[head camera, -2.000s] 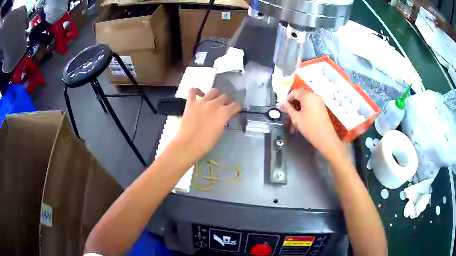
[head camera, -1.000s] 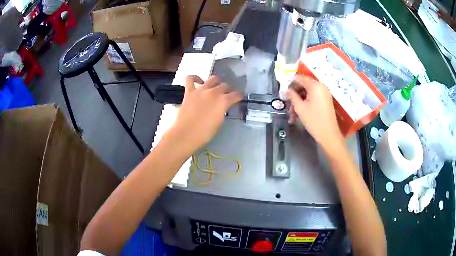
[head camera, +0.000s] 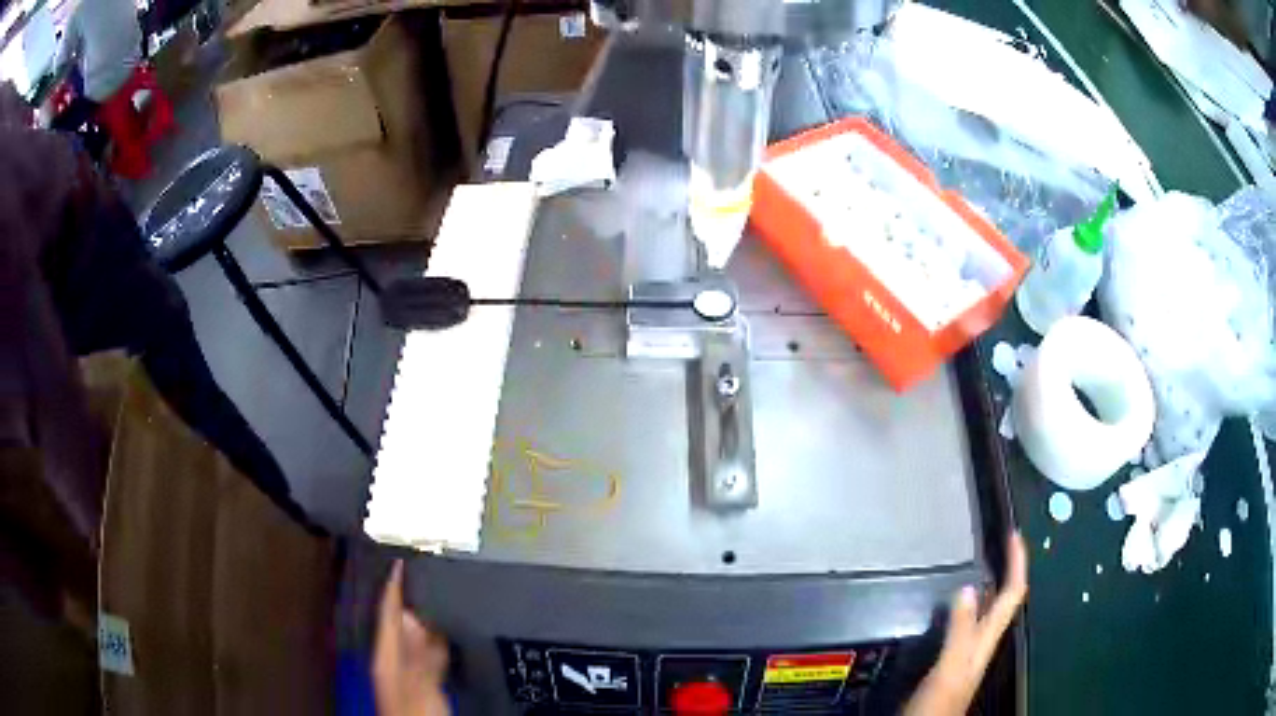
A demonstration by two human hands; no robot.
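Note:
The workpiece (head camera: 560, 302), a thin black rod, lies level across the machine base. Its black grip (head camera: 427, 302) rests over the white foam strip, and its round head with a pale disc (head camera: 714, 304) sits on the clear fixture (head camera: 669, 327). The silver horn (head camera: 724, 154) hangs just above the head, its pale tip apart from it. My left hand (head camera: 406, 657) is at the front left edge of the machine, partly cut off, away from the workpiece. My right hand (head camera: 968, 646) is at the front right edge, fingers apart, holding nothing visible, cut off at the bottom.
An orange box (head camera: 896, 266) of small white pieces stands right of the horn. A slotted clamp bar (head camera: 725, 434) and yellow rubber bands (head camera: 539, 483) lie in front. The bench at right holds a white roll (head camera: 1043, 420) and dropper bottle (head camera: 1064, 273). A person stands at left beside a carton (head camera: 210, 560).
Both hands have let go and moved from the fixture down to the machine's front corners. The rod stays on the fixture. A person has come into view at left.

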